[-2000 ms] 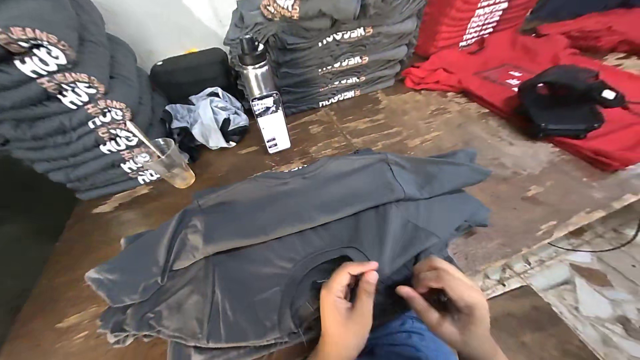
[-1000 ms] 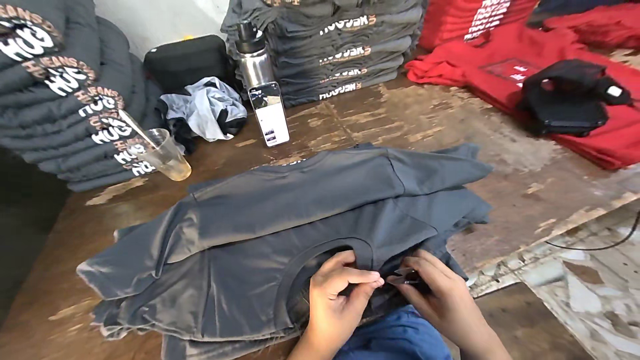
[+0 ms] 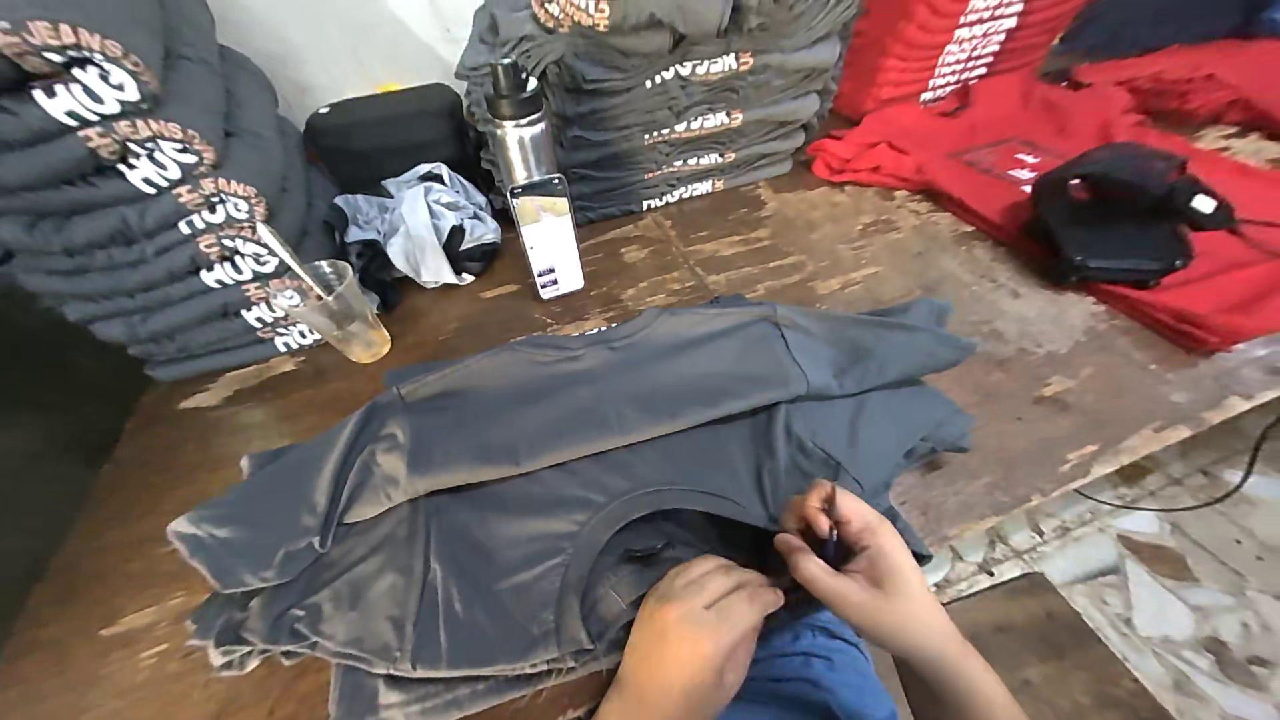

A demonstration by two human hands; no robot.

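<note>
Dark grey T-shirts [image 3: 600, 420] lie spread in layers on a worn wooden table [image 3: 700, 260]. The round neckline [image 3: 590, 560] of the nearest shirt faces me. My left hand [image 3: 700, 620] is at the near side of that neckline, its fingers curled on the dark fabric by the collar; fabric and fingers hide the exact grip. My right hand [image 3: 850, 560] is just right of it, thumb and fingers pinched around a small dark object [image 3: 831, 545], too small to name for sure.
Stacks of folded grey shirts [image 3: 180, 200] stand at left and back. A plastic cup [image 3: 345, 315], a phone [image 3: 547, 240] against a steel bottle [image 3: 522, 140], a crumpled cloth [image 3: 430, 225] and a black case [image 3: 390, 130] stand behind. Red shirts [image 3: 960, 170] with a black strapped device [image 3: 1115, 220] lie right.
My right hand has risen and turned, fingers now pointing up. My left hand has turned more palm-down, with its fingers curled in. The shirts have stayed nearly in place.
</note>
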